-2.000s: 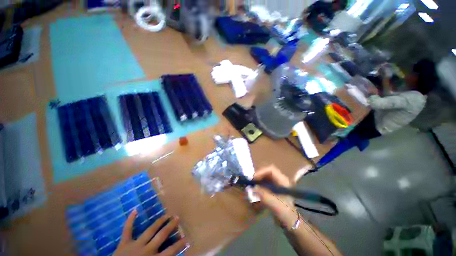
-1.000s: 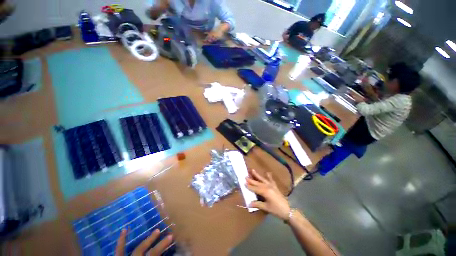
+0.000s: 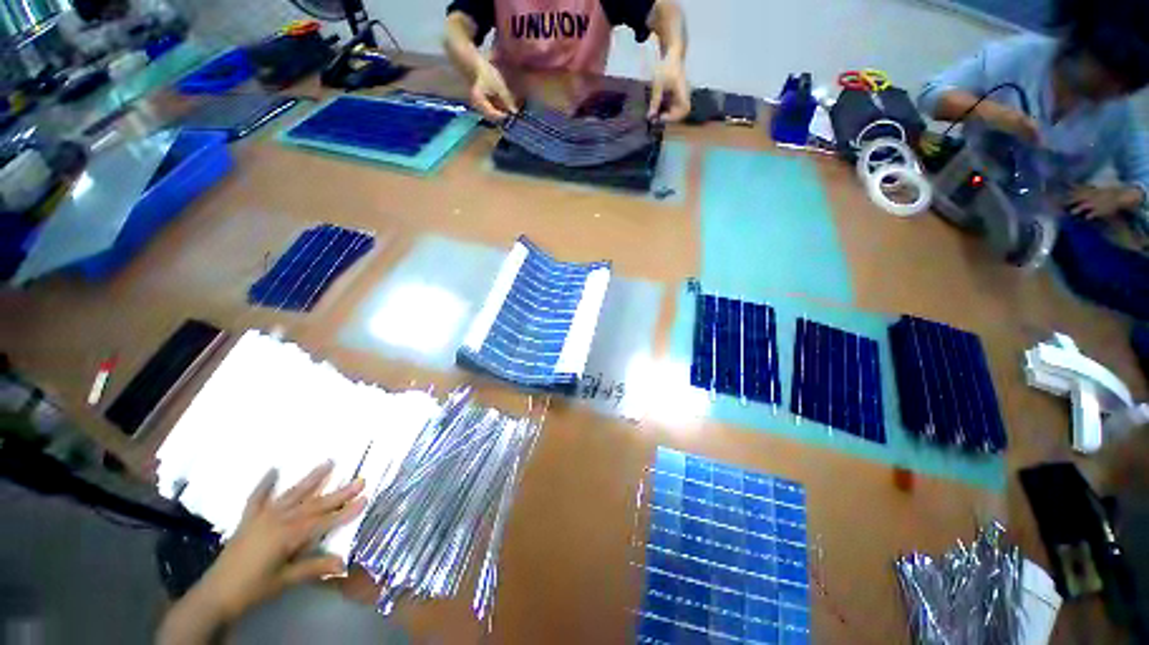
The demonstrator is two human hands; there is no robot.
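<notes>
My left hand (image 3: 290,523) lies with fingers spread on a pile of white strips (image 3: 271,428) at the lower left; whether it grips one I cannot tell. Long silver ribbons (image 3: 447,498) lie beside its fingertips, to the right. A blue grid-lined cell panel (image 3: 725,548) lies on the brown table at lower centre, untouched. A heap of short silver ribbon (image 3: 964,592) lies at the lower right, on a white strip. My right hand is out of the picture.
A curved blue cell stack (image 3: 536,315) with white edges stands mid-table. Three dark cell groups (image 3: 838,378) lie on a green sheet. A person across the table holds a dark bendy sheet (image 3: 580,136). Another person sits at the upper right. A blue tray (image 3: 164,208) is at left.
The view has swung to the left. My left hand has left the blue panel and is on the white strips. My right hand, earlier at the white strip by the short ribbons, is out of view.
</notes>
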